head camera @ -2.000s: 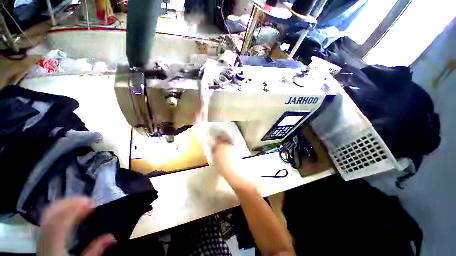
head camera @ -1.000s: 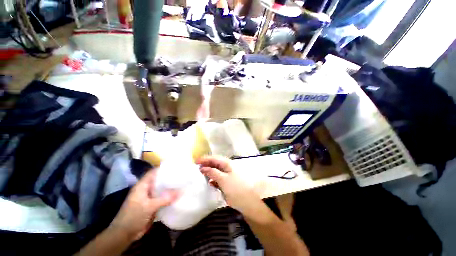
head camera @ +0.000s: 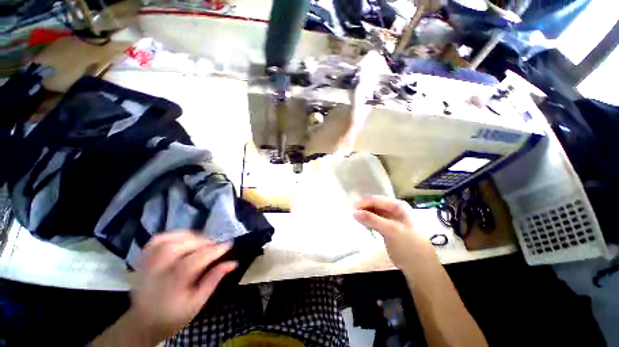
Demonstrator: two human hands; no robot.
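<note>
A heap of black garment cloth with grey-blue panels [head camera: 163, 159] lies left of the needle. My left hand [head camera: 180, 274], slightly blurred, is at the heap's lower right corner, with fingers and thumb at the black edge; whether it grips the cloth cannot be told. My right hand [head camera: 387, 220] holds the edge of a white piece [head camera: 326, 217] between thumb and fingers, right of the needle. The white piece lies over the table front and is washed out by glare. The sewing machine [head camera: 421, 129] stands behind it, its presser foot area [head camera: 296, 166] partly in shadow.
A pink-white cloth strip [head camera: 360, 101] hangs over the machine head. The lamp tube [head camera: 285, 34] is above. Scissors [head camera: 468, 210] and a small black loop [head camera: 439, 240] lie to the right, beside a white plastic basket [head camera: 560, 230]. Red-and-white scraps [head camera: 144, 53] lie at the back left.
The view has shifted, so the scene sits further right. My left hand has let go of the white piece and moved left to the dark heap. The white piece now lies flatter, with my right hand still at it.
</note>
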